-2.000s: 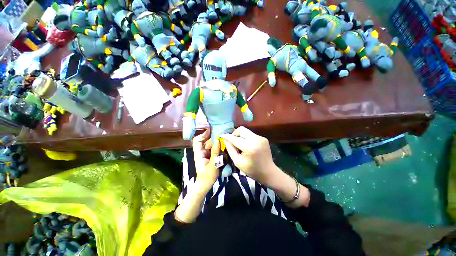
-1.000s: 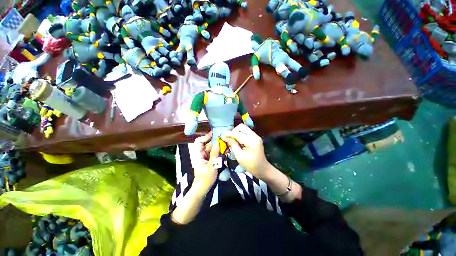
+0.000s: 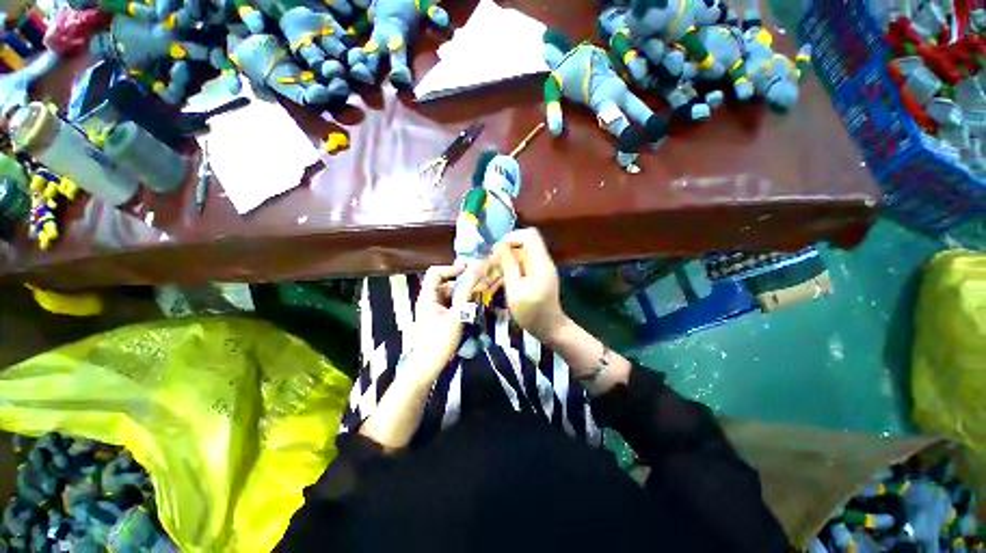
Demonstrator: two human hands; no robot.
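Observation:
A plush doll [image 3: 493,216] with a grey-blue body, green upper arm and striped face lies against the table's front edge, head away from me and turned sideways. My left hand [image 3: 441,308] grips its lower part over the striped lap. My right hand [image 3: 527,281] is at the doll's right side, fingertips pinched together near a small yellow patch [image 3: 495,296]. A needle or thread is too fine to see. Dark snips [image 3: 458,147] lie on the table beyond the doll's head, beside a thin tan stick [image 3: 528,140].
The brown-red table [image 3: 714,223] holds doll heaps, white paper [image 3: 251,149], a pen [image 3: 202,181], a small yellow piece [image 3: 337,142] and bottles [image 3: 145,154]. A yellow sack [image 3: 232,400] is at left. A blue crate [image 3: 881,119] stands at right.
The doll has turned from facing up to sideways and the snips now show beyond its head. My right hand has risen slightly. The table scene has shifted up and left in view.

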